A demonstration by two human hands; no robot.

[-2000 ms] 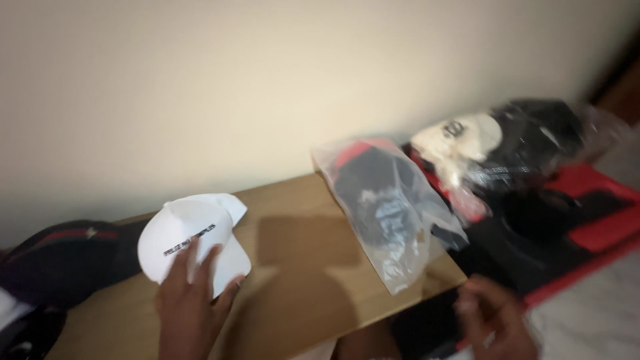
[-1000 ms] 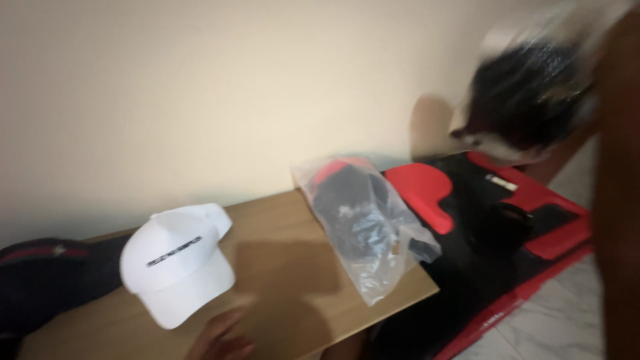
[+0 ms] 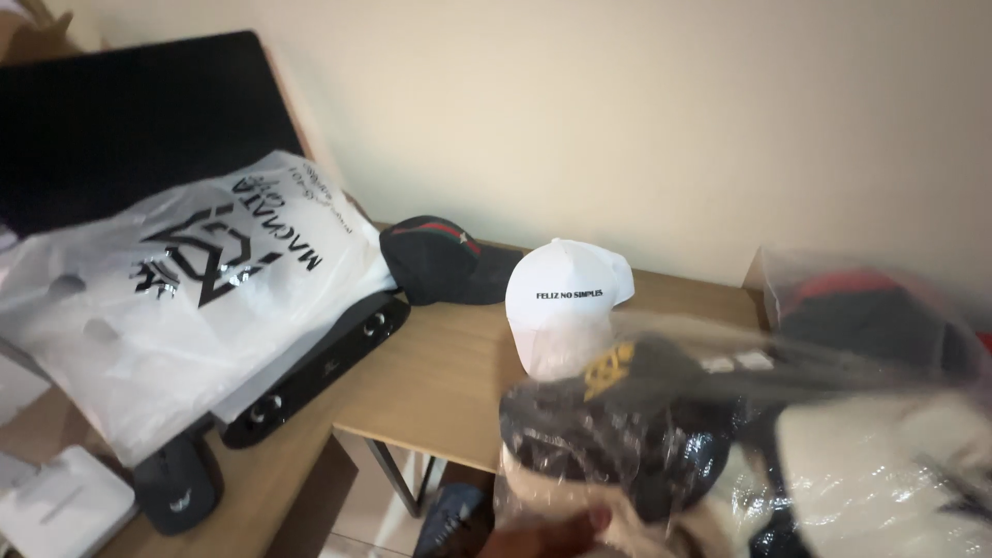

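At the bottom centre, my left hand [image 3: 550, 536] is blurred and partly cut off, gripping the lower left of a clear plastic bag of caps [image 3: 620, 453]. Black and cream caps show through the plastic, one with yellow embroidery. My right hand is not visible. Behind the bag, a white cap [image 3: 562, 283] with black lettering sits on the wooden desk [image 3: 418, 387], its brim partly covered by the plastic. A black cap with a green and red stripe [image 3: 434, 260] touches its left side. Another bagged cap, dark with red [image 3: 860, 318], lies at the right.
A large printed white plastic bag [image 3: 194, 287] lies against a black monitor [image 3: 139, 116]. Before it are a black speaker bar [image 3: 318, 376], a dark computer mouse [image 3: 177, 488] and a white box [image 3: 66, 504]. The pale wall rises behind the desk; a metal leg [image 3: 394, 473] shows below.
The bag of caps, raised at the far right a second ago, has come left and in front of the white cap. My left hand now meets it. The view has swung left.
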